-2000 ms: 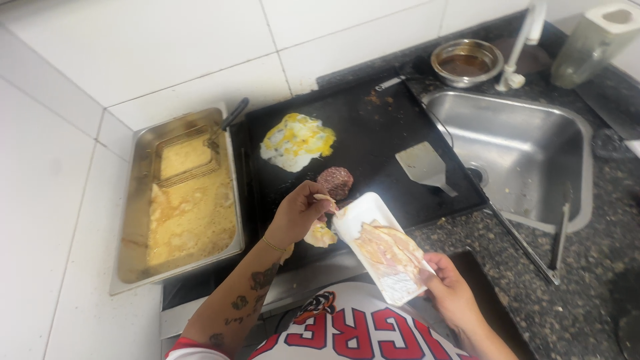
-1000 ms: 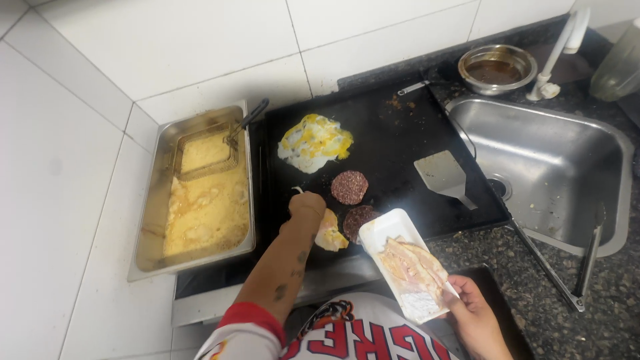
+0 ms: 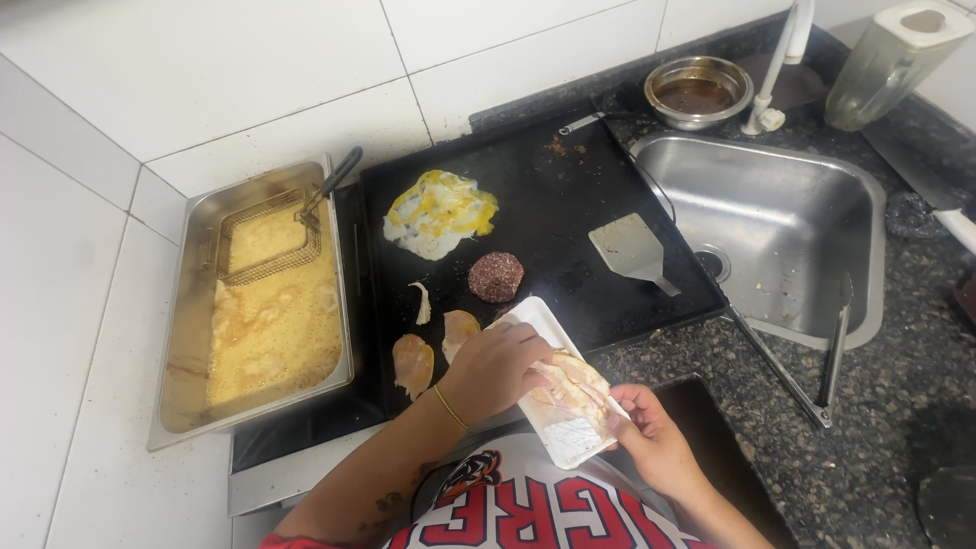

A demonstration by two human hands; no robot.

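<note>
My right hand (image 3: 657, 442) grips the lower right edge of a white foam tray (image 3: 543, 320) that carries raw meat slices (image 3: 572, 385). The fingers of my left hand (image 3: 499, 370) are bent over the tray, touching the slices; whether they pinch one is hidden. Just beyond them on the black griddle (image 3: 549, 206) lie a pale slice (image 3: 460, 329), another slice (image 3: 413, 364) and a thin whitish strip (image 3: 423, 303). A round ground-meat patty (image 3: 496, 277) sits above the tray, with a second one mostly covered by it. Fried egg (image 3: 440, 213) spreads farther back.
At left, a steel fryer vat (image 3: 347, 335) of bubbling oil holds a wire basket (image 3: 271, 271). A metal scraper (image 3: 629, 248) rests on the griddle's right side. Beyond are a steel sink (image 3: 770, 198), tongs (image 3: 827, 381), a bowl of brown liquid (image 3: 698, 95), a faucet (image 3: 774, 76) and a blender jar (image 3: 884, 69).
My left hand has moved from the griddle's near left part back over the tray. A slice and a thin strip now lie uncovered where that hand was. My right hand still holds the tray.
</note>
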